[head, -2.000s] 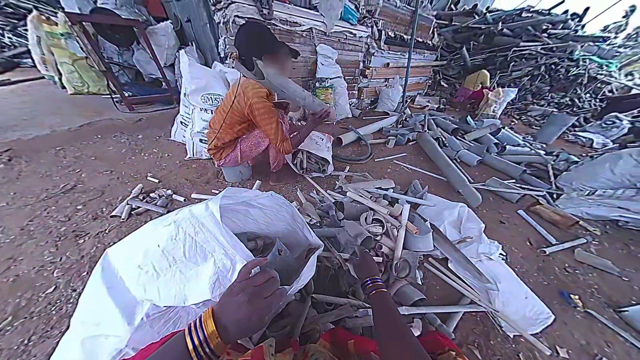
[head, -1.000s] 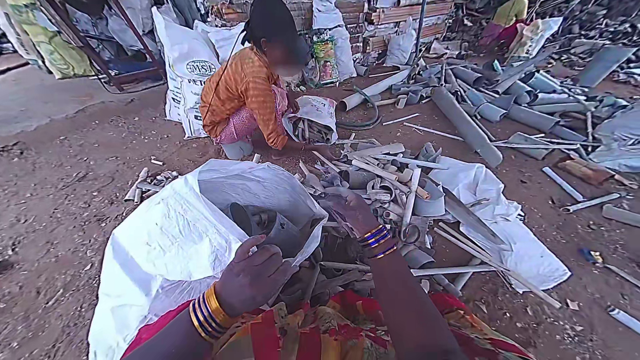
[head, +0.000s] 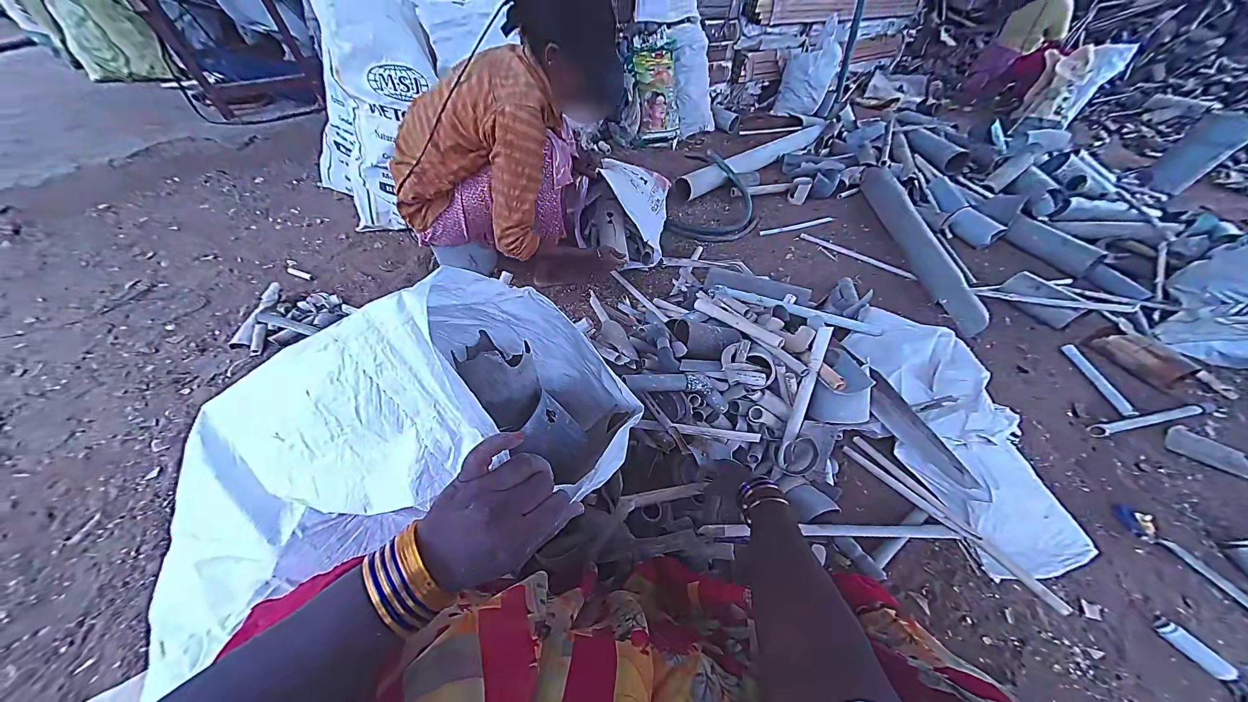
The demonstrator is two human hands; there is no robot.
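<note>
My left hand [head: 502, 517] grips the near rim of a white woven plastic sack [head: 322, 419], whose mouth gapes toward the right. Inside the sack lies a broad piece of broken grey pipe [head: 507, 390]. My right hand [head: 726, 483] reaches down into the near side of a heap of pipe scraps [head: 770, 380]; its fingers are dark and partly hidden among the pieces, so a hold cannot be made out. Beside this hand lie a thin pale pipe [head: 829, 531] and several short grey pieces. Bangles circle both wrists.
Across the heap a person in an orange top [head: 487, 146] crouches by a small filled sack [head: 639, 210]. A flattened white sheet [head: 1014, 468] lies under the heap's right side. Large grey pipes [head: 921, 249] are piled at the upper right. Small scraps [head: 288, 317] lie left.
My right hand has moved down to the near side of the heap. My left hand stays at the sack's rim. The crouching person has lowered an arm toward the ground since the earliest frame.
</note>
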